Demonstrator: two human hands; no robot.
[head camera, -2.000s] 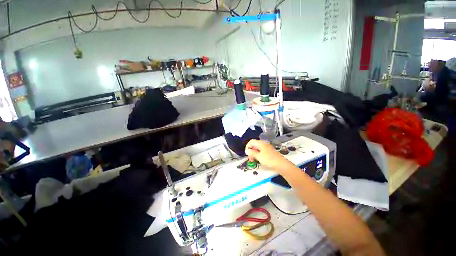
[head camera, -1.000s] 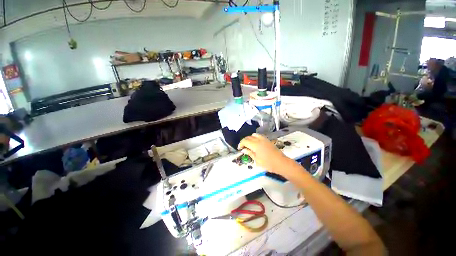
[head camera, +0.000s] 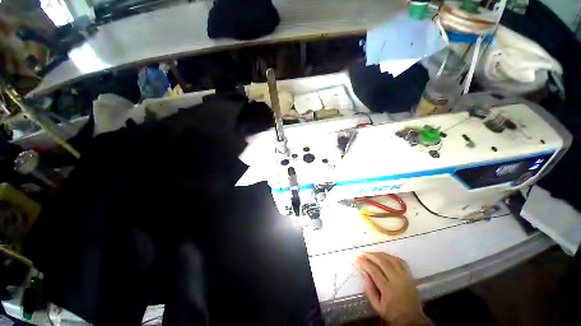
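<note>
The white sewing machine head (head camera: 382, 178) with a blue stripe stands across the middle. Its needle and presser foot area (head camera: 309, 216) is brightly lit. Large black fabric (head camera: 210, 223) lies left of the needle and hangs toward me. Scissors with red and yellow loops (head camera: 385, 223) lie on the bed under the arm. My right hand (head camera: 392, 286) is low on the bed's front edge, right of the needle, fingers close together. Faint thin lines show beside its fingertips; whether it pinches thread cannot be told. My left hand is not visible.
A green round piece (head camera: 429, 134) is on the machine top. Behind stand an open white tray (head camera: 347, 95) with scraps and a pale table (head camera: 153, 32) bearing a black cloth heap (head camera: 242, 18). White cloth (head camera: 519, 63) lies at the back right.
My right hand has left the green piece on the machine top and come down to the bed's front. The view has tilted down and moved closer. The scissors remain under the arm.
</note>
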